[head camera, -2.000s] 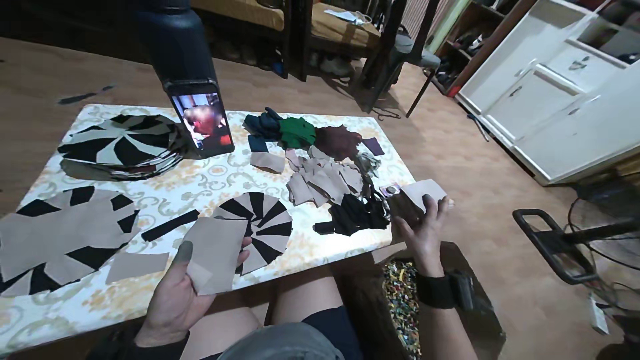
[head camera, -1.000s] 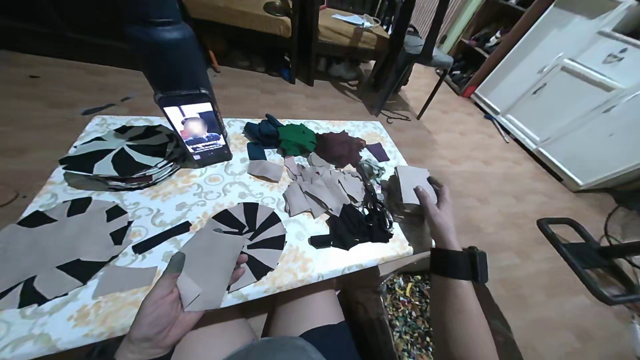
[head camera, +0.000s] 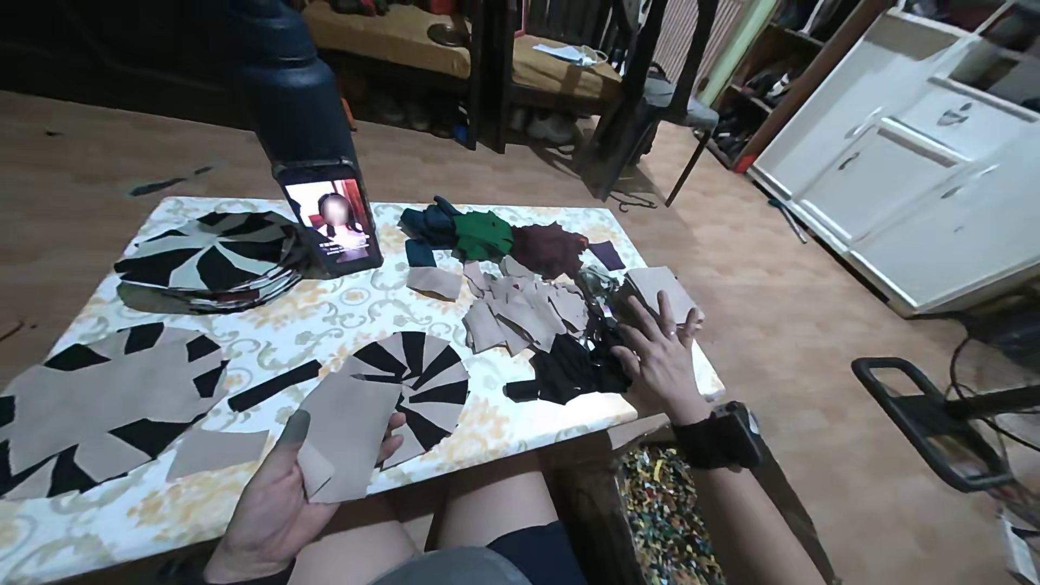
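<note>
My left hand (head camera: 280, 496) holds a beige fabric piece (head camera: 345, 431) over the table's front edge, partly covering a round of black and beige wedges (head camera: 435, 382). My right hand (head camera: 662, 353), fingers spread, is at the right side, just below a stack of beige pieces (head camera: 654, 288); whether it touches the stack is unclear. Beside it lie black scraps (head camera: 569, 370) and a heap of beige scraps (head camera: 528, 309). At left are a larger beige and black piece (head camera: 106, 398), a black strip (head camera: 275, 386), a flat beige piece (head camera: 218, 453) and a pile of patterned rounds (head camera: 211, 260).
A phone (head camera: 333, 219) leans on a dark bottle (head camera: 292, 97) at the back of the table (head camera: 374, 305). Dark blue (head camera: 431, 223), green (head camera: 483, 236) and maroon fabric (head camera: 548, 250) lie behind the beige heap. Below my right wrist is a container of colourful small bits (head camera: 666, 512).
My right hand has moved from the side of the beige stack to its near side, and its fingers have spread. My left hand still holds the beige piece.
</note>
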